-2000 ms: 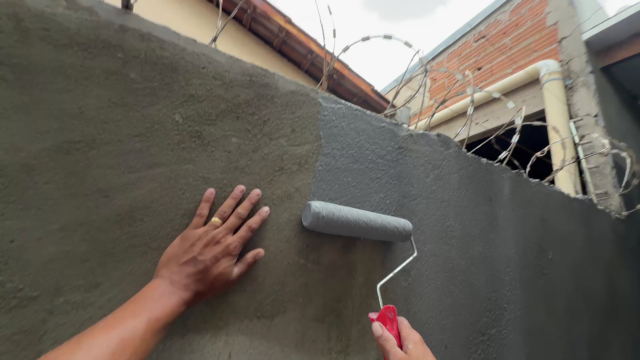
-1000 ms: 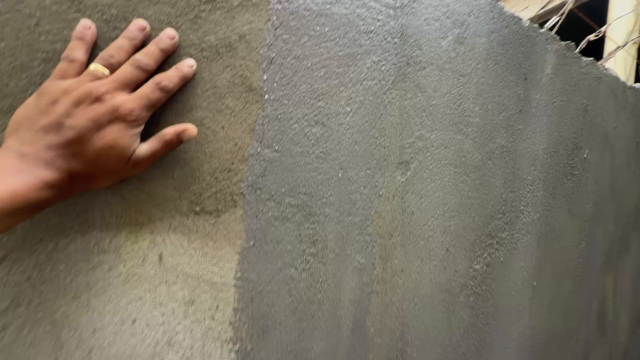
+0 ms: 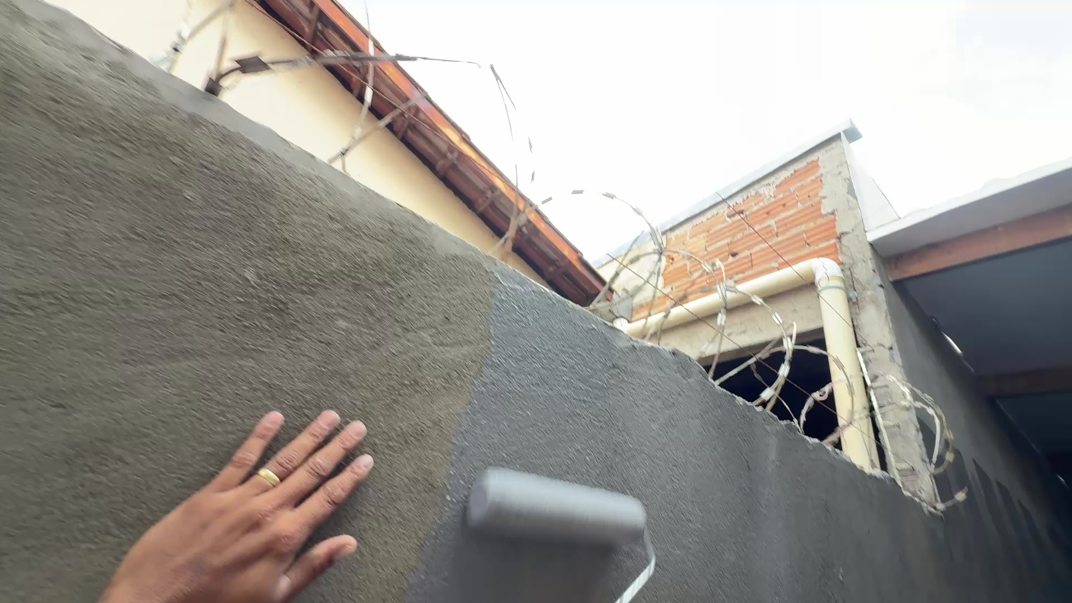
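My left hand [image 3: 260, 511], with a gold ring on one finger, lies spread flat against the unpainted cement-rendered wall [image 3: 251, 293] at the lower left. To its right, a paint roller [image 3: 557, 507] covered in grey paint is on or close to the grey-coated part of the wall [image 3: 586, 394], blurred by motion. Its bent wire frame [image 3: 638, 578] runs out of the bottom of the view. The roller's handle and my right hand are below the frame's edge. A rough upright border divides the coated surface from the bare render, between my left hand and the roller.
Coiled razor wire [image 3: 787, 360] runs along the wall's sloping top edge. Behind it stand a tiled roof eave [image 3: 435, 151], a brick wall [image 3: 762, 226] and a cream plastic pipe [image 3: 846, 368]. A dark roof overhang [image 3: 988, 310] is at the right.
The roller, out of sight one second ago, is back in view on the grey part. My left hand stays spread on the bare render. The view has tilted up to show the wall's top.
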